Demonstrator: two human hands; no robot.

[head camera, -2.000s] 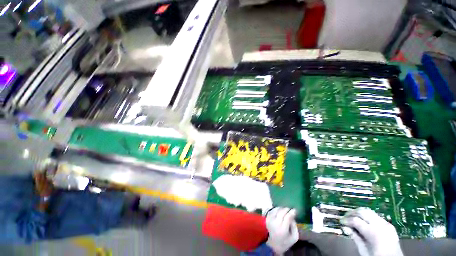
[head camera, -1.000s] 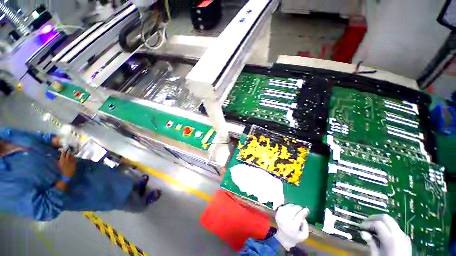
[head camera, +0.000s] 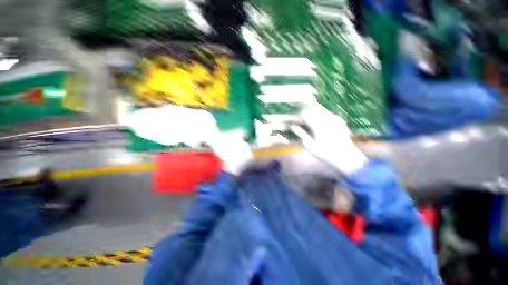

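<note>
The frame is strongly blurred. A green circuit board (head camera: 340, 89) with white rows lies in front of me. My right hand (head camera: 331, 136), in a white glove, is over the board's near edge; a thin dark shape shows at its fingers, too blurred to name. My left hand (head camera: 234, 151), also gloved in white, is at the bench edge, left of the board and beside a crumpled white cloth (head camera: 170, 125). What either hand holds cannot be told. Yellow tape scraps (head camera: 181, 83) lie in the scrap tray behind the cloth.
A red sheet (head camera: 186, 172) is below the bench edge at left. Another person's blue sleeve (head camera: 440, 103) is at the right, beyond the board. A machine's green panel (head camera: 33, 106) is at the left. Yellow-black floor tape (head camera: 106, 258) is at lower left.
The view has swung down and right, so the bench sits higher and further left. My blue clothing and a person at the right now show. Both hands remain near the board's front edge.
</note>
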